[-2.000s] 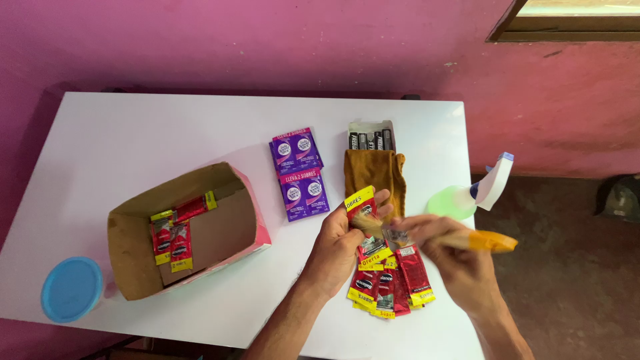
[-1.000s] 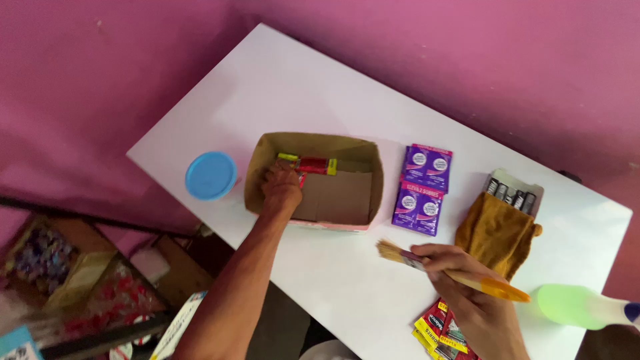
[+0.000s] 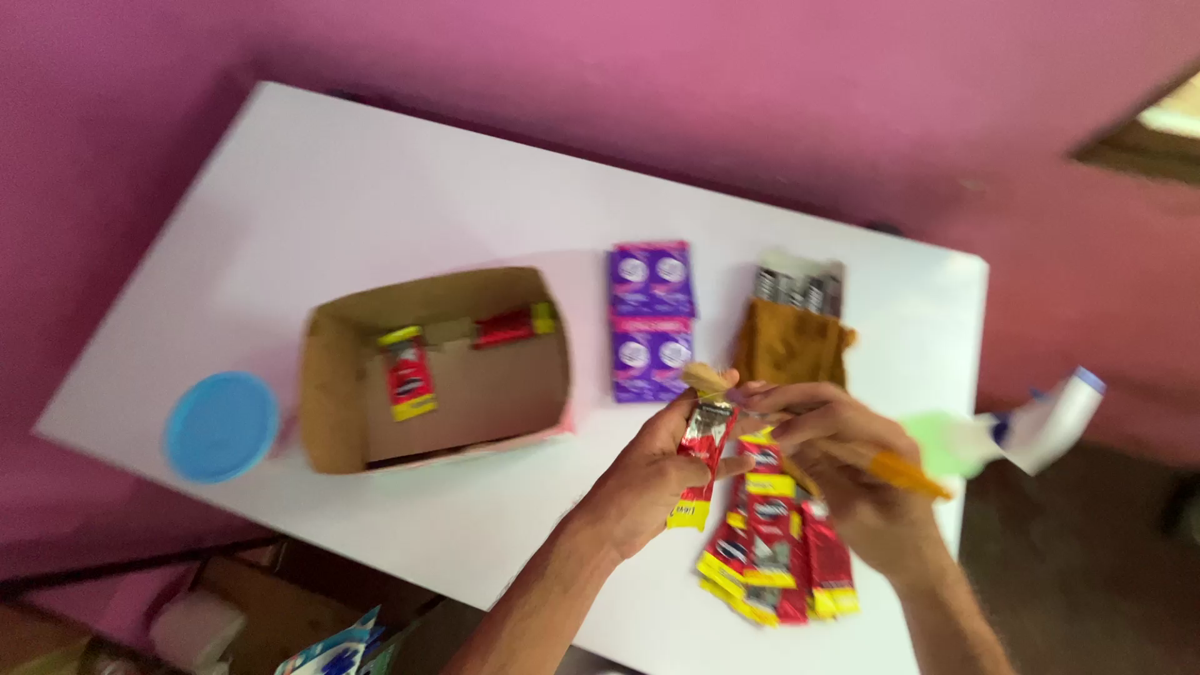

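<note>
My left hand (image 3: 647,483) grips a red and yellow sachet (image 3: 703,450) above the right part of the white table. My right hand (image 3: 844,459) holds a paintbrush (image 3: 905,472) by its orange-tipped handle, with the bristles over the top of that sachet. Below both hands lies a pile of red and yellow sachets (image 3: 771,544). An open cardboard box (image 3: 333,394) to the left holds a sachet (image 3: 410,375) at its left side and another (image 3: 506,326) near its back wall. The hands are somewhat blurred.
Purple packets (image 3: 651,356) lie between the box and a brown cloth (image 3: 792,342), which partly covers a carton of batteries (image 3: 797,281). A blue round lid (image 3: 221,427) is left of the box. A spray bottle (image 3: 956,441) with green liquid stands at the table's right edge (image 3: 970,309).
My left hand has left the box and now holds a sachet by the pile. The brush in my right hand has come to that sachet. The view has shifted.
</note>
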